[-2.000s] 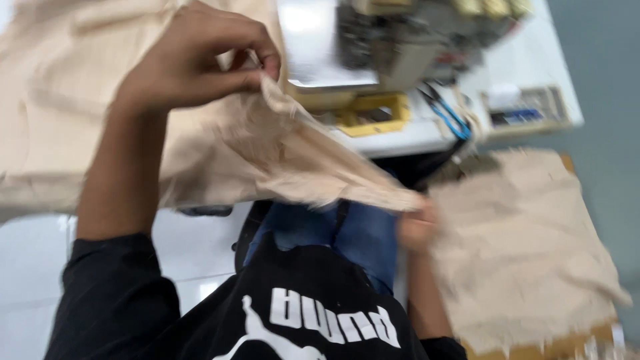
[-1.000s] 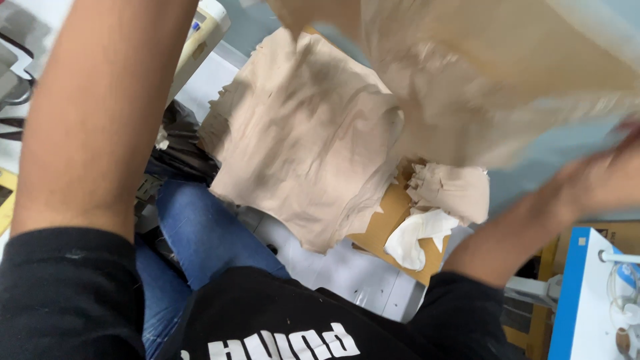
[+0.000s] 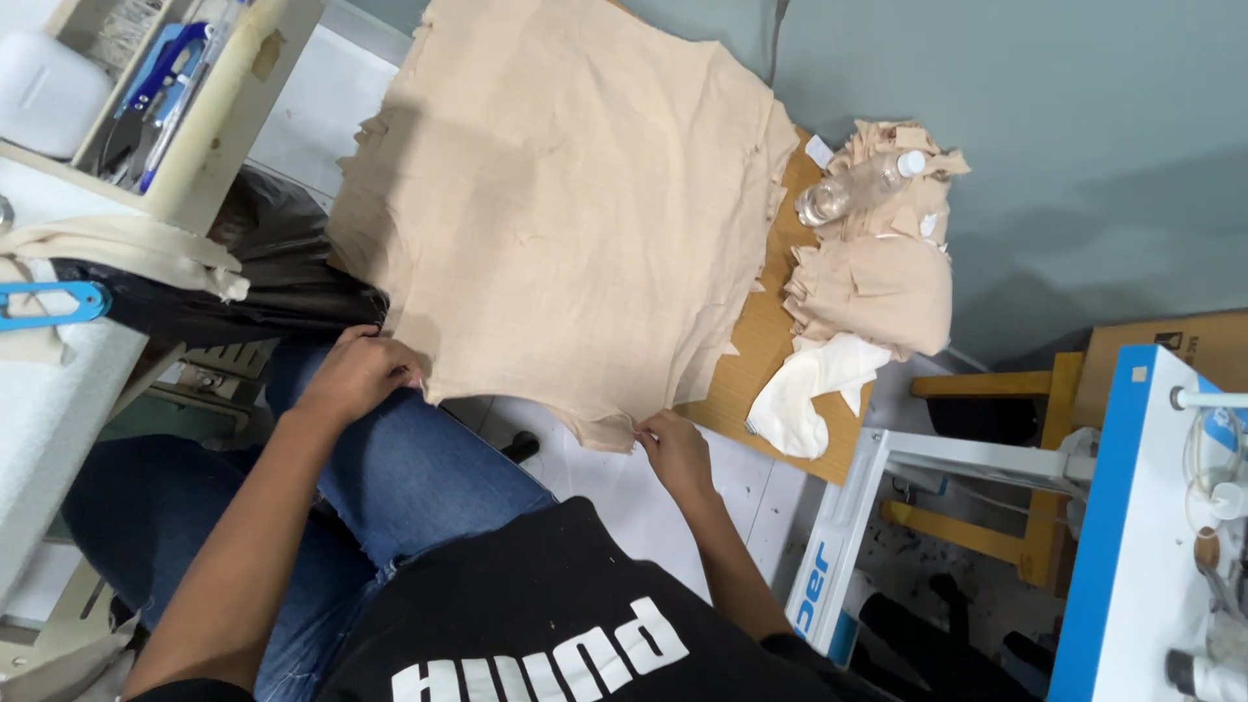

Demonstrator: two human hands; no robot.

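A large beige cut fabric piece [image 3: 575, 195] lies spread over a pile of similar pieces on a wooden board, its near edge hanging past the board. My left hand [image 3: 366, 375] pinches its near left corner, above my jeans. At the near right corner, my right hand [image 3: 675, 448] pinches the edge between thumb and fingers. Between my two hands the edge curves inward. How many layers each hand holds cannot be told.
Folded beige fabric [image 3: 868, 288], a plastic bottle [image 3: 858, 190] and a white cloth piece [image 3: 814, 395] rest on the wooden board [image 3: 751, 390]. At left stand a machine table with a tool tray [image 3: 166, 107] and blue thread snips [image 3: 54, 302]. A blue-edged table [image 3: 1102, 526] is at right.
The beige piece that was held up in the air one second ago now lies on the pile. Both hands have come down to its near edge. The view has turned toward the pile.
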